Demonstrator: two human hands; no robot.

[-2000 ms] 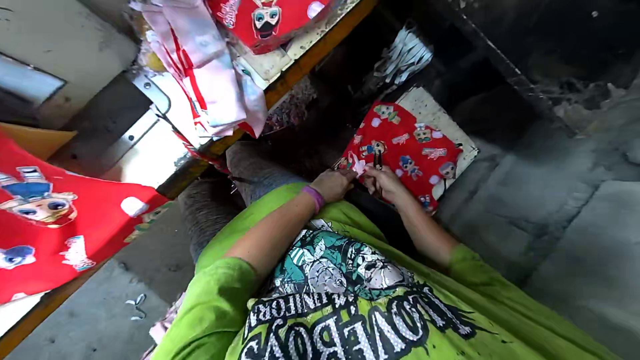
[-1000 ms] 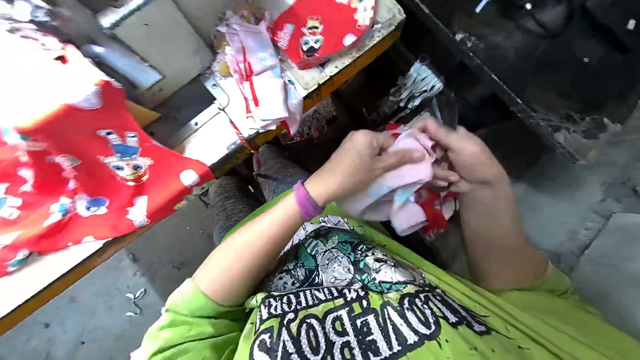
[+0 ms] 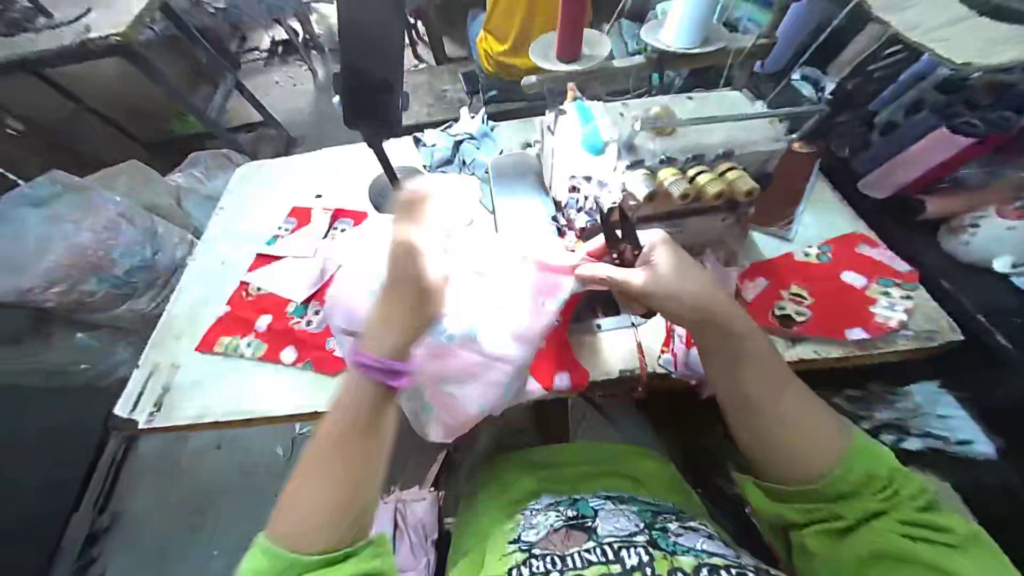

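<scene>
A pale pink printed cloth [image 3: 472,352] hangs spread between my two hands in front of an overlock sewing machine [image 3: 680,208]. My right hand [image 3: 652,276] pinches the cloth's right edge between thumb and finger and also holds small dark thread snips [image 3: 621,240], blades upward. My left hand [image 3: 416,256], blurred and overexposed, is at the left part of the cloth; its fingers cannot be made out. Red printed fabric [image 3: 560,360] shows beside the cloth's right edge. More red printed pieces [image 3: 276,332] lie on the table to the left, with pale pieces on top.
Another red printed piece [image 3: 832,288] lies at the right end of the white table [image 3: 200,392]. A black lamp-like fixture [image 3: 372,72] hangs over the table. Clear plastic bags [image 3: 96,240] bulge at the left. Thread cones and a person in yellow [image 3: 512,36] are behind the machine.
The view has swung round to face the machine table. My hands have moved from beside my lap, where they held the bunched pink cloth, to over the table, and the cloth is now spread out.
</scene>
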